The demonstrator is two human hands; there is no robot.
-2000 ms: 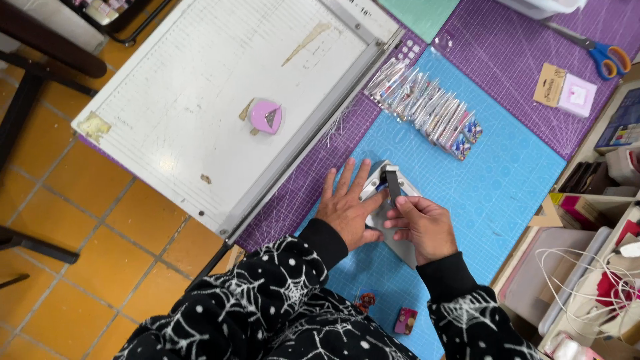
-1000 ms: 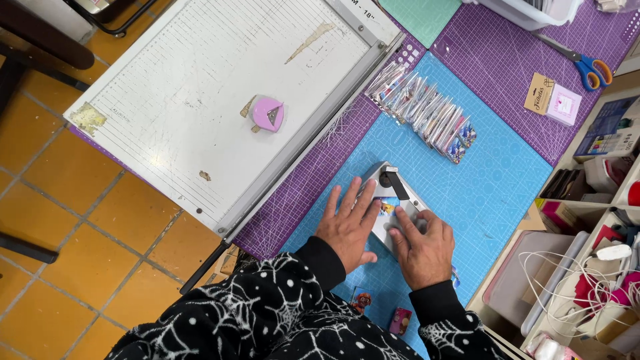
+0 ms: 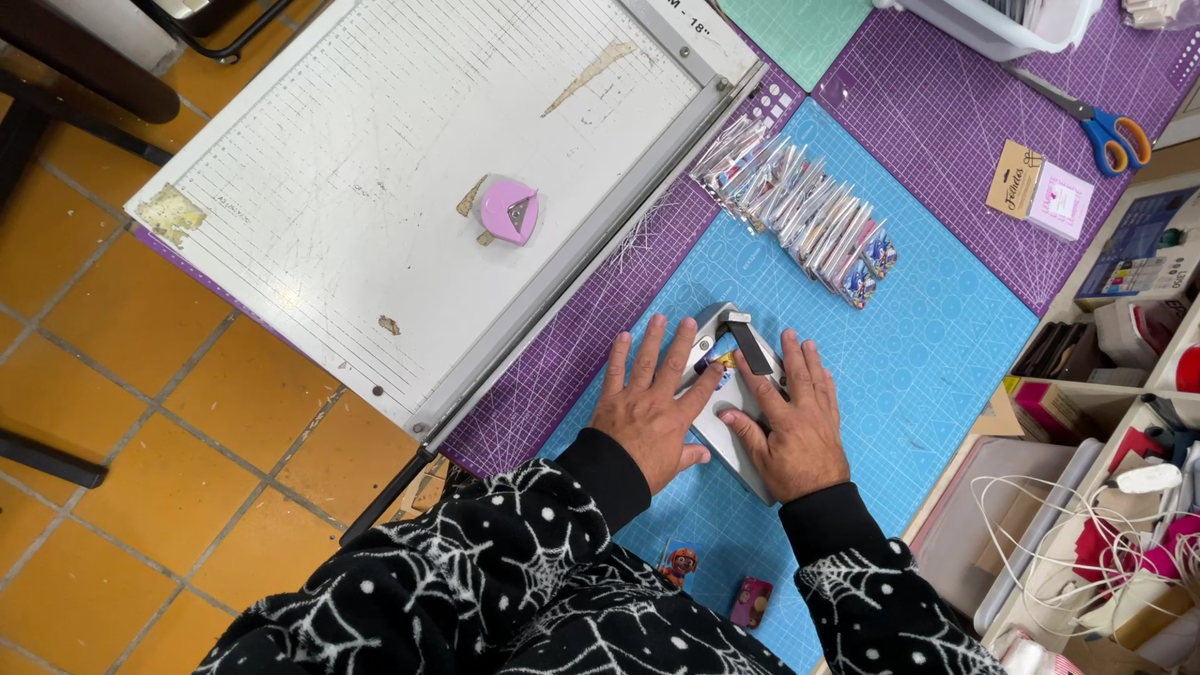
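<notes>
A grey metal punch or cutter with a black lever rests on the blue cutting mat. A small printed picture piece lies on its plate, below the lever. The index finger of my left hand touches this piece, the other fingers spread to the left. My right hand lies on the tool's right side, its index finger beside the lever. Near my sleeves are a printed character piece and a small pink-purple printed piece. A row of thin plastic-wrapped printed items stands above the tool.
On the left, a large white guillotine paper cutter carries a pink corner punch. Blue-and-orange scissors, a tagged pink-white packet and a white plastic bin are at upper right. Shelves with boxes and tangled white cables line the right.
My right hand has left the black lever and now lies spread on the tool's right side. The printed piece on the plate, out of sight two seconds ago, is visible.
</notes>
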